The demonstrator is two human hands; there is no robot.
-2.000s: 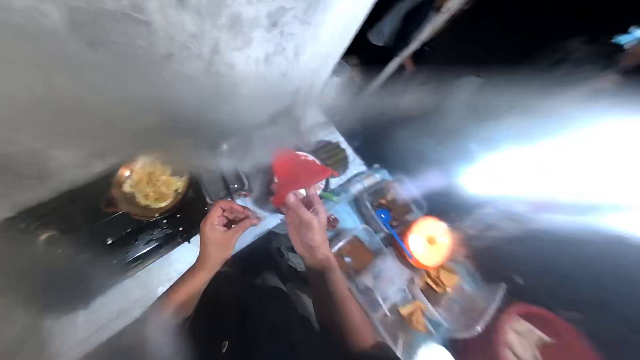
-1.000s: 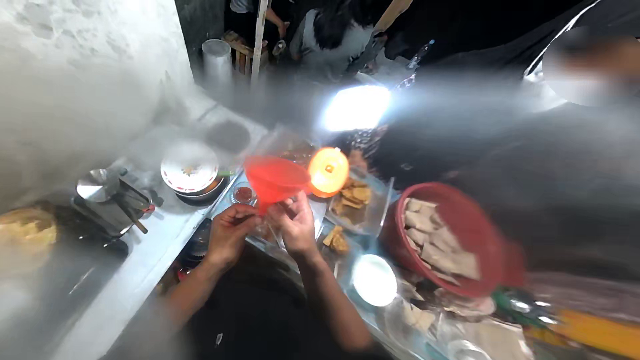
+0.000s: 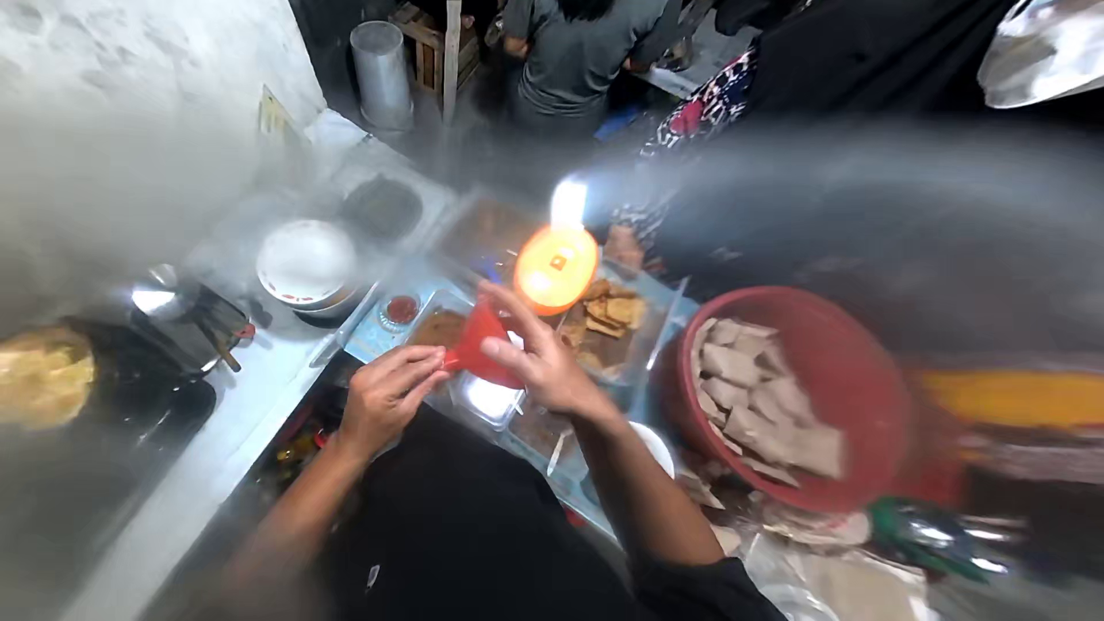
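A red plastic funnel (image 3: 485, 349) is held sideways in front of me. The fingers of my left hand (image 3: 390, 392) pinch its narrow spout, while my right hand (image 3: 548, 358) grips the wide rim. Beyond the funnel an orange round lamp or lid (image 3: 556, 267) glows brightly over the trays. Fried golden pieces (image 3: 614, 309) lie just right of my right hand. A small jar of red sauce (image 3: 401, 310) stands above my left hand. Haze blurs parts of the view.
A red basin (image 3: 880, 414) of flat pale pieces (image 3: 750, 397) stands at right. At left are a pan of frying food (image 3: 43, 377), a metal pot (image 3: 164, 297) and stacked white bowls (image 3: 306, 259). A person (image 3: 569, 60) in grey is at the top; patterned cloth is nearby.
The view has swung right, bringing the red basin and the person in grey further in. Both hands stay on the funnel, which now lies tilted on its side.
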